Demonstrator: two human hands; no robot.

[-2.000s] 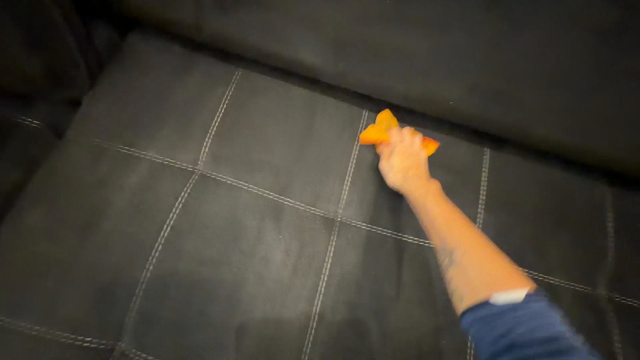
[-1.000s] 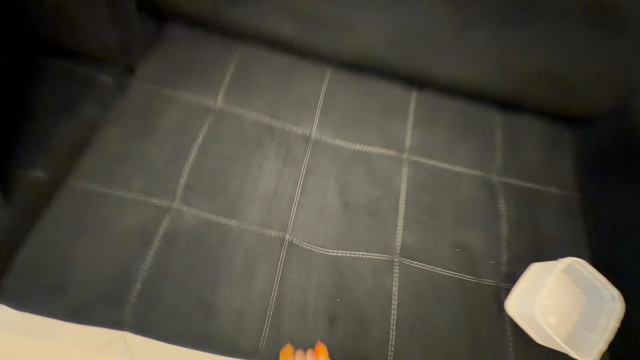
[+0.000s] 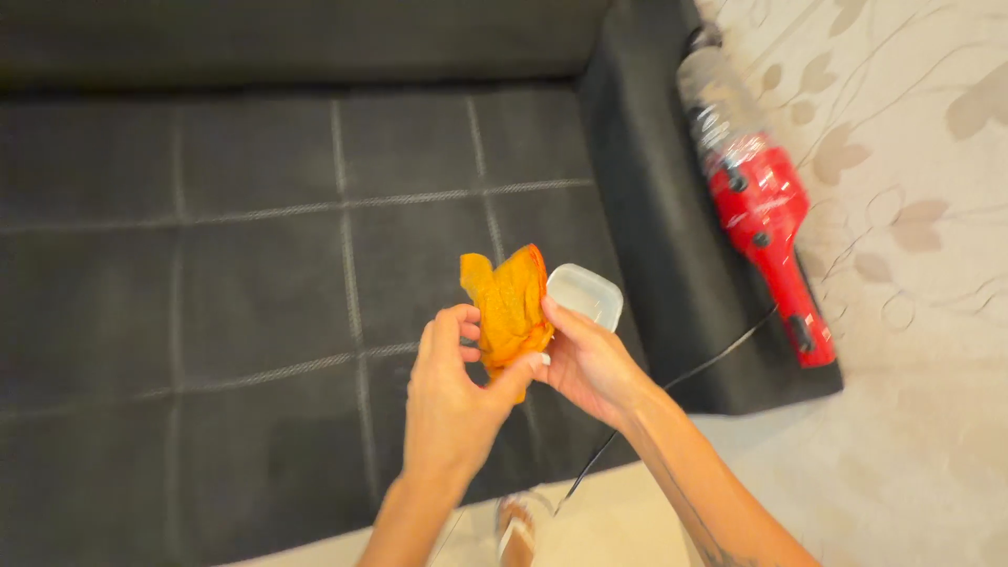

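Observation:
Both my hands hold a crumpled orange cloth (image 3: pixel 508 307) above the black sofa seat (image 3: pixel 268 291) with white stitching. My left hand (image 3: pixel 453 394) is at the cloth's left and lower side, its thumb against the bottom. My right hand (image 3: pixel 594 362) pinches the right edge between thumb and fingers. Just beyond my right hand stands a translucent plastic container (image 3: pixel 587 293) on the seat near the armrest, partly hidden by that hand.
A red handheld vacuum cleaner (image 3: pixel 764 197) with a clear front lies along the sofa's right armrest (image 3: pixel 646 189). A dark cord (image 3: pixel 720 354) runs from it across the seat's front corner to the floor. A sandalled foot (image 3: pixel 516 531) is below.
The view has swung right, bringing the vacuum cleaner and armrest into sight. Two seconds ago one hand pressed the orange cloth at the seat's back; now both hands hold it up.

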